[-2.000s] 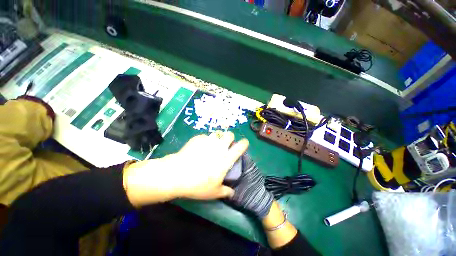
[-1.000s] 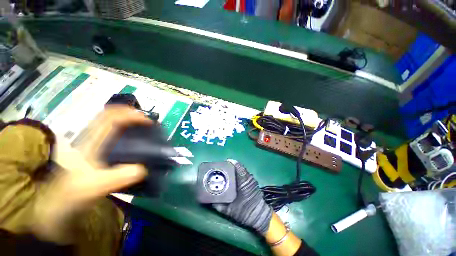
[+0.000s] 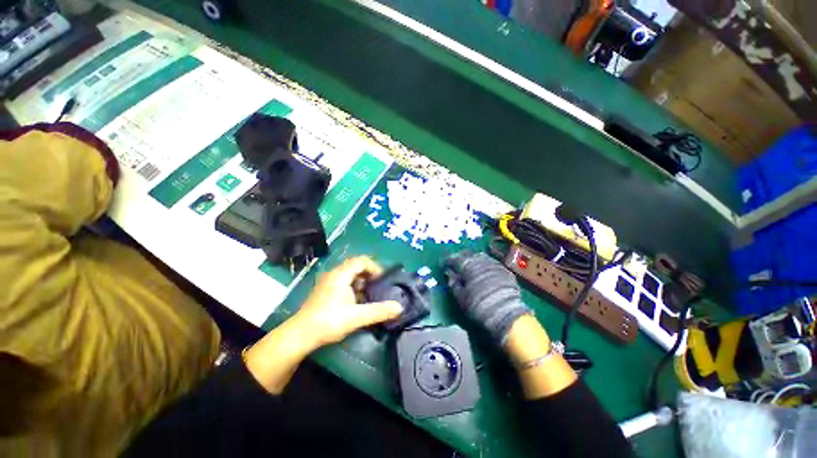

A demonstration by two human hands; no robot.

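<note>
My left hand (image 3: 339, 302), bare, holds a black socket adapter (image 3: 399, 297) above the green bench, in front of the white clips. My right hand (image 3: 488, 291), in a grey striped knit glove, is just right of that adapter, fingertips down by the bench; whether it pinches anything is hidden. A black socket cube (image 3: 437, 371) lies below both hands, its round outlet facing up. A pile of small white clips (image 3: 432, 210) lies beyond the hands, with a few loose ones between them. Several black adapters (image 3: 291, 192) lie on the printed sheet (image 3: 170, 192).
A person's brown sleeve (image 3: 98, 286) is at the left. Right of the clips are a brown power strip (image 3: 573, 295), a white power strip (image 3: 640, 300), and a cream block (image 3: 569, 224) with cables. A white tube (image 3: 643, 422) and a bag of small parts (image 3: 735, 429) are at lower right.
My right hand has let go of the socket cube, which now lies on the bench, and has moved towards the clips. My left hand has brought a black adapter from the left. The camera view has shifted.
</note>
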